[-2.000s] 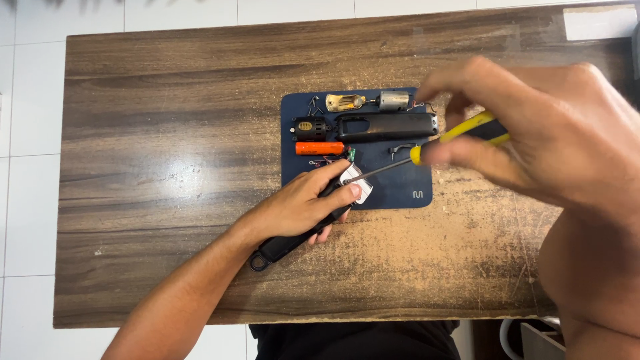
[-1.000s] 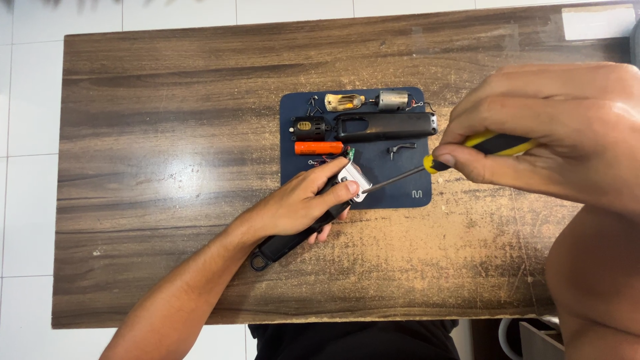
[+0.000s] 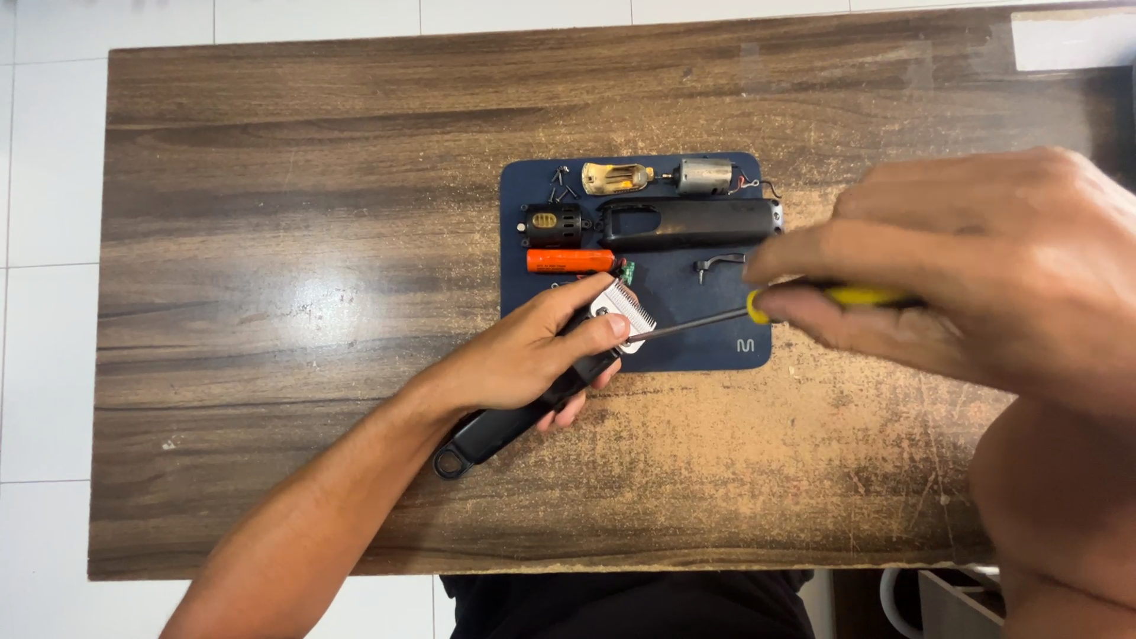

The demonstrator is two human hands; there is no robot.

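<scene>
My left hand (image 3: 532, 351) grips the black body of a hair clipper (image 3: 506, 428), its thumb resting on the metal clipper blade (image 3: 626, 312). In my right hand (image 3: 941, 275) is a screwdriver with a yellow and black handle (image 3: 856, 295); its shaft (image 3: 697, 322) slants left, with the tip at the blade's lower corner. Whether the tip sits in a screw is hard to tell. Just beyond the blade, an orange cylindrical battery (image 3: 570, 260) and a small green circuit board (image 3: 628, 272) lie on a dark blue mat (image 3: 683, 355). A small dark lever-like part (image 3: 717, 263) lies near my right fingers.
Farther back on the mat are a black housing shell (image 3: 701, 224), a black slotted part (image 3: 552, 225), a silver motor (image 3: 703, 177), a yellowish plastic piece (image 3: 614, 178) and several screws (image 3: 561, 186). Underneath is a wooden table (image 3: 293, 222).
Between two seconds and one second ago, my right hand and the screwdriver moved right, and the tip shifted from the blade's left part to its lower right corner. My left hand stays on the clipper.
</scene>
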